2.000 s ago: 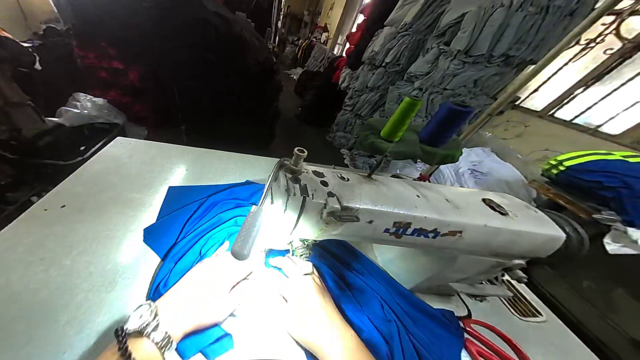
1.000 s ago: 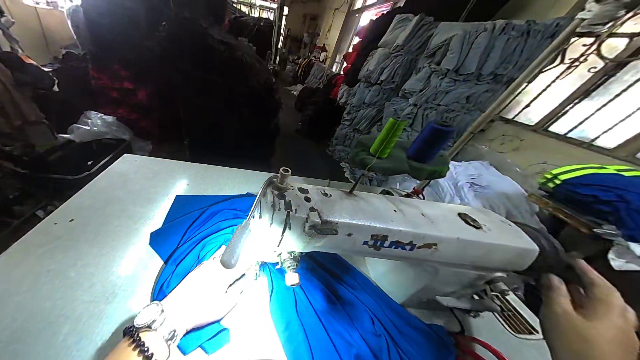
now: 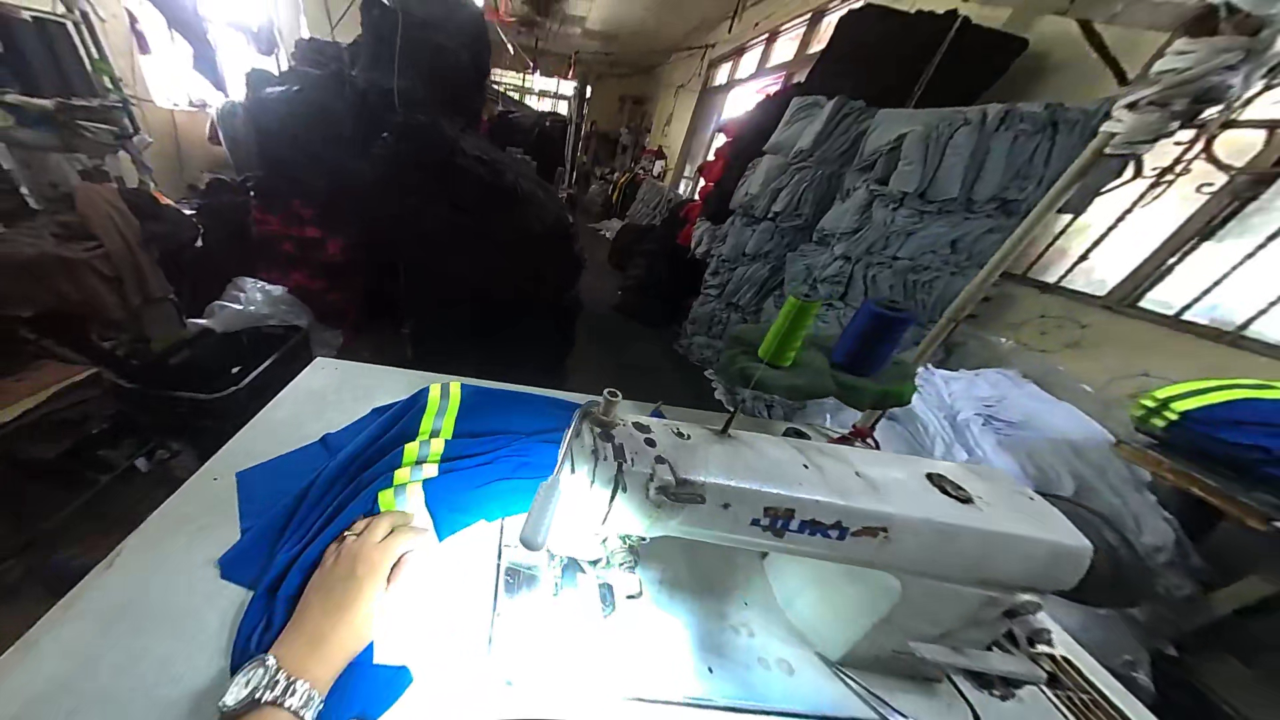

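A Juki sewing machine (image 3: 840, 500) stands on a white table, its needle area brightly lit. Left of the needle, blue fabric with yellow-and-silver reflective strips (image 3: 480, 450) lies bunched on the tabletop. My left hand (image 3: 365, 570), with a metal watch at the wrist, rests on this fabric near the strips; glare hides the fingertips, so its grip is unclear. No cloth shows under the presser foot. My right hand is out of view.
Green (image 3: 790, 332) and blue thread cones (image 3: 872, 338) stand behind the machine. Stacked grey garments (image 3: 830, 210) rise beyond, with white cloth (image 3: 1000, 430) below them. A black bin (image 3: 240, 365) is at the left. Another blue garment (image 3: 1215, 440) lies at the right.
The blue fabric has left the needle area and lies to its left, with reflective strips now showing. My right hand, at the handwheel one second ago, has gone from view.
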